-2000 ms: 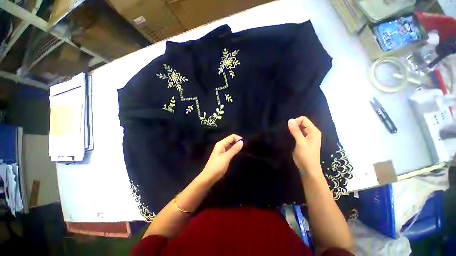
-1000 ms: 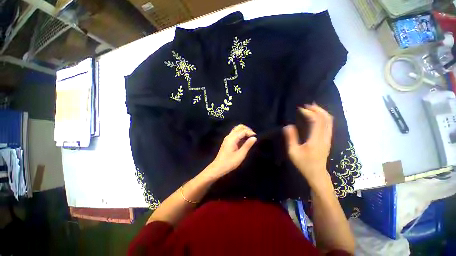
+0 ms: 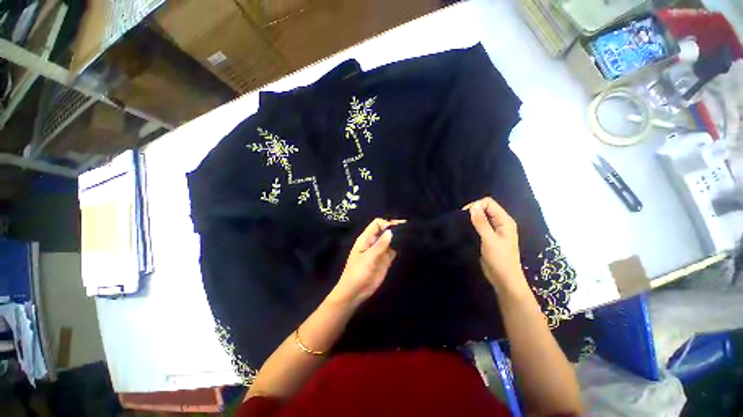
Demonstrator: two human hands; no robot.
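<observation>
The black garment (image 3: 285, 252) lies spread on the white table, its collar at the top. Pale gold chest embroidery (image 3: 334, 213) frames the neck, and gold scalloped hem embroidery (image 3: 556, 281) shows at both lower corners. My left hand (image 3: 371, 256) is over the garment's middle, thumb and fingertips pinched together on the black cloth. My right hand (image 3: 495, 236) pinches the black cloth a short way to the right. A dark fold runs between the two hands. Any thread between the fingers is too small to tell. The thread snips (image 3: 617, 184) lie on the table at the right.
Clipboards with papers (image 3: 112, 224) lie at the left. A masking tape roll (image 3: 619, 116), a box with a blue packet (image 3: 629, 50) and a white device (image 3: 702, 191) are at the right. Cardboard boxes (image 3: 220, 41) stand behind. A blue crate (image 3: 626, 334) is below the table's right edge.
My right hand was open and blurred a second ago; its fingers have closed on the cloth. My left hand stays pinched near the middle. The view has shifted slightly.
</observation>
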